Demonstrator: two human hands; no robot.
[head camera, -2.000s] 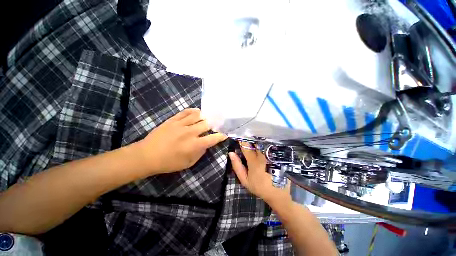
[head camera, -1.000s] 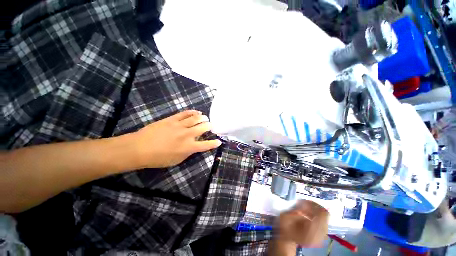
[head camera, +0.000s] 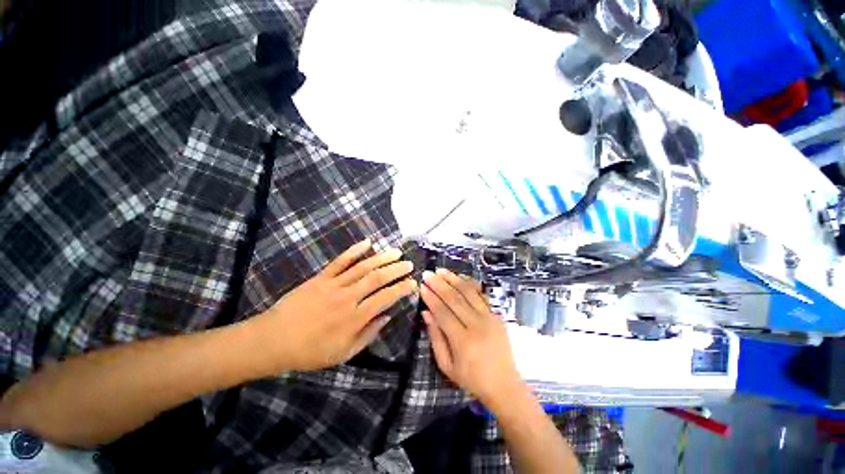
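Note:
A dark plaid garment panel (head camera: 324, 199) lies left of the sewing machine (head camera: 519, 111), with black strips (head camera: 256, 227) along its seams. My left hand (head camera: 347, 310) rests palm down on the plaid, fingers spread, fingertips just left of the presser foot area (head camera: 440, 255). My right hand (head camera: 466, 338) lies flat on the cloth beside it, fingertips close below the foot and thumb apart. Neither hand visibly grips the cloth. The needle tip and the cloth edge under the foot cannot be made out.
The white machine head with blue stripes fills the upper right. The white table (head camera: 593, 366) shows right of my right hand. More plaid cloth (head camera: 556, 444) hangs at the bottom. Blue bins (head camera: 755, 56) stand at the upper right, and a red object (head camera: 699, 421) is at the lower right.
My right hand was away over the table's lower right a second ago and is back on the cloth by the foot. My left hand stays on the plaid. The camera view has shifted.

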